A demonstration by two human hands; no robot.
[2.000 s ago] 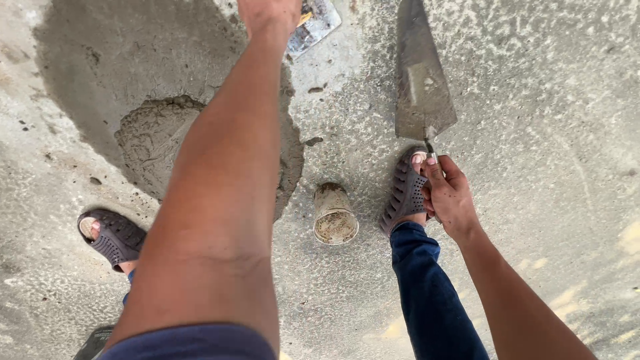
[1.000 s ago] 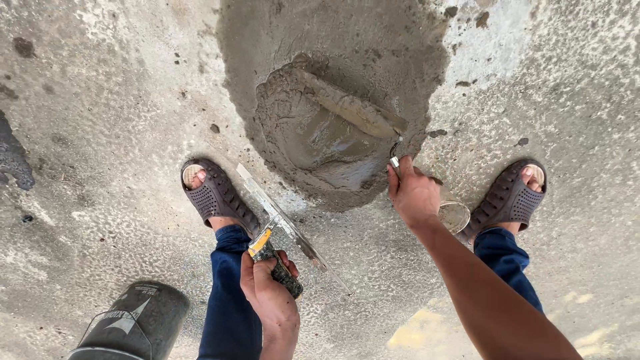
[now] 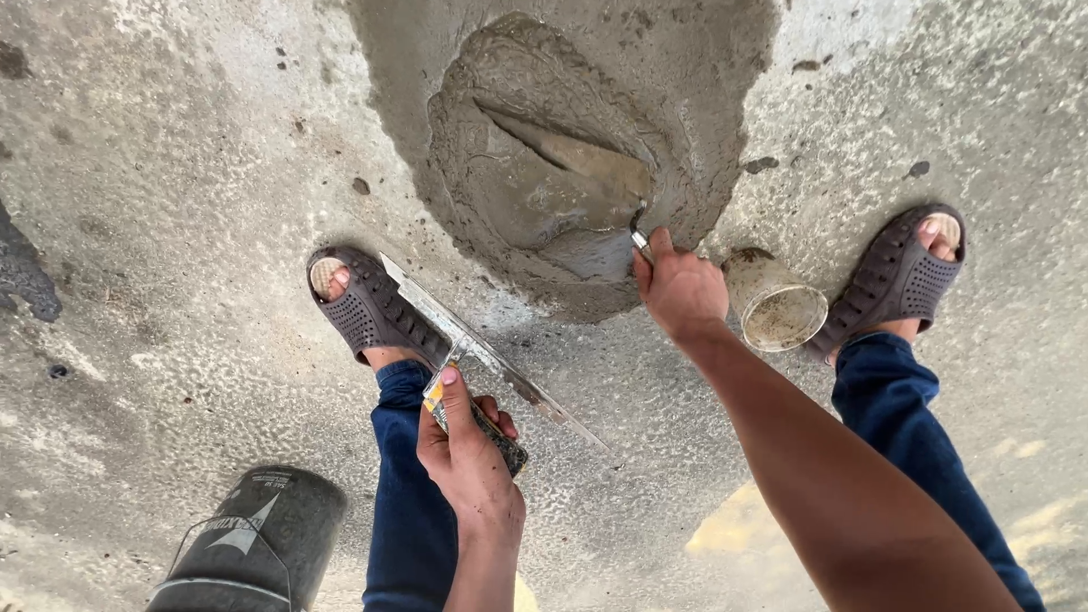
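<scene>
A mound of wet mortar (image 3: 510, 195) with a hollowed middle lies on the concrete floor, on a larger damp patch. My right hand (image 3: 684, 285) grips the handle of a pointed masonry trowel (image 3: 595, 166), whose blade rests in the mortar with its tip to the upper left. Closed around the dark and yellow handle of a flat steel finishing trowel (image 3: 510, 370) is my left hand (image 3: 472, 442); that blade is seen nearly edge-on, above the floor by my left shoe. A mortar-stained clear plastic cup (image 3: 778, 306) is just right of my right hand.
A black bucket (image 3: 263, 527) with a wire handle and printed writing is at the lower left. My perforated sandals (image 3: 370, 302) are planted on both sides, the right one beside the cup. Dark stains mark the concrete floor (image 3: 187, 255) at the far left.
The pointed trowel, held over the floor by my right foot two seconds ago, is now in the mortar. My left hand, reaching forward then, has come back with the finishing trowel. The view has shifted.
</scene>
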